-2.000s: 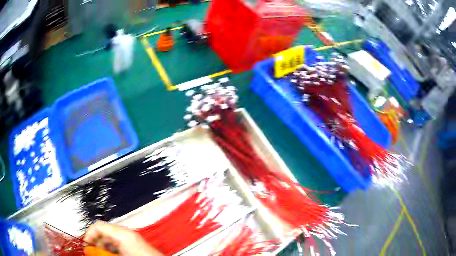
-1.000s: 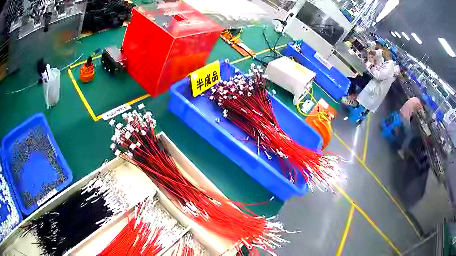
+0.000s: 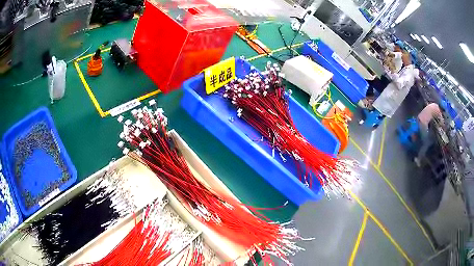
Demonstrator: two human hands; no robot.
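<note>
Neither of my hands is in view. The long off-white wire tray [image 3: 184, 151] runs along the lower left, cut off by the bottom edge. A black lead wire bundle [image 3: 73, 221] and a red lead wire bundle [image 3: 136, 243] lie in separate compartments. A bundle of harnesses [image 3: 182, 179] with white connector housings [image 3: 143, 127] at its upper end lies in the right compartment, its loose wire ends over the near end. More harnesses [image 3: 280, 127] lie in the blue semi-finished goods bin [image 3: 234, 146] with a yellow sign [image 3: 220, 76].
A blue tray of small metal parts [image 3: 39, 161] sits at the left beside a cut-off tray of white pieces [image 3: 8, 208]. A red box [image 3: 182, 44] stands behind. A white device [image 3: 307, 75] and an orange item [image 3: 337, 124] sit beyond the bin. People [image 3: 396, 85] are across the aisle.
A hand with an orange tool, seen at the bottom two seconds ago, has gone out of view. The camera has turned right; since one second ago the view has shifted only slightly.
</note>
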